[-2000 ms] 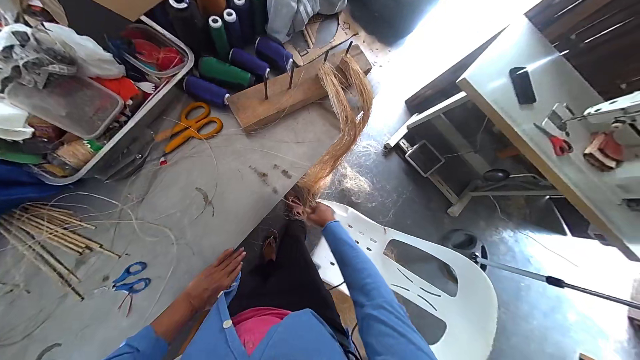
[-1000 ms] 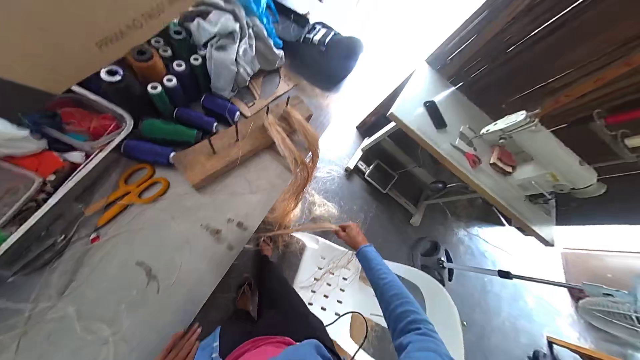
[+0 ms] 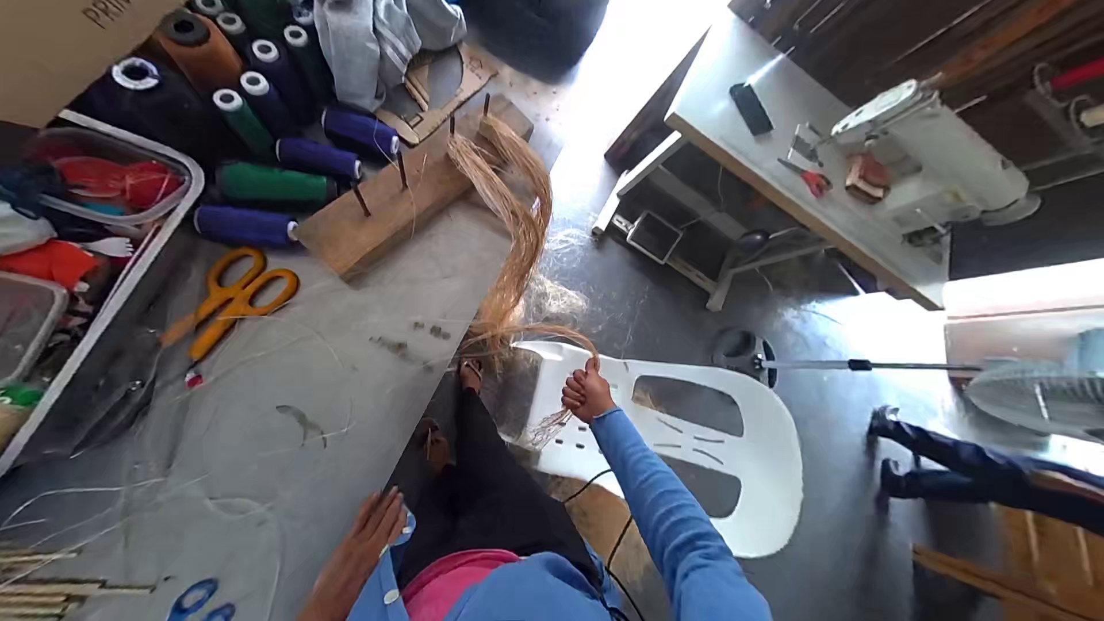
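Note:
My right hand (image 3: 588,392) is closed around a thin strand of golden-brown fibre, held over the white plastic chair (image 3: 759,431); the strand's loose ends hang below the fist. The strand joins a long fibre bundle (image 3: 522,233) that loops over nails in a wooden block (image 3: 405,203) and hangs past the table's edge. My left hand (image 3: 371,535) lies flat at the edge of the grey table (image 3: 345,466), with its fingers a little apart and nothing in it. Orange-handled scissors (image 3: 233,297) lie on the table between the block and a white tray.
Several thread spools (image 3: 276,185) stand and lie behind the block. The white tray (image 3: 103,323) holds cloth and plastic boxes. Blue-handled scissors (image 3: 197,599) and thin sticks (image 3: 52,582) lie at the near left. A sewing machine (image 3: 931,159) stands on another table; a person's legs (image 3: 966,461) show at right.
My right hand has moved away from the hanging bundle, drawing a strand out to the right over the chair. The view has shifted. A person's legs now show at the right.

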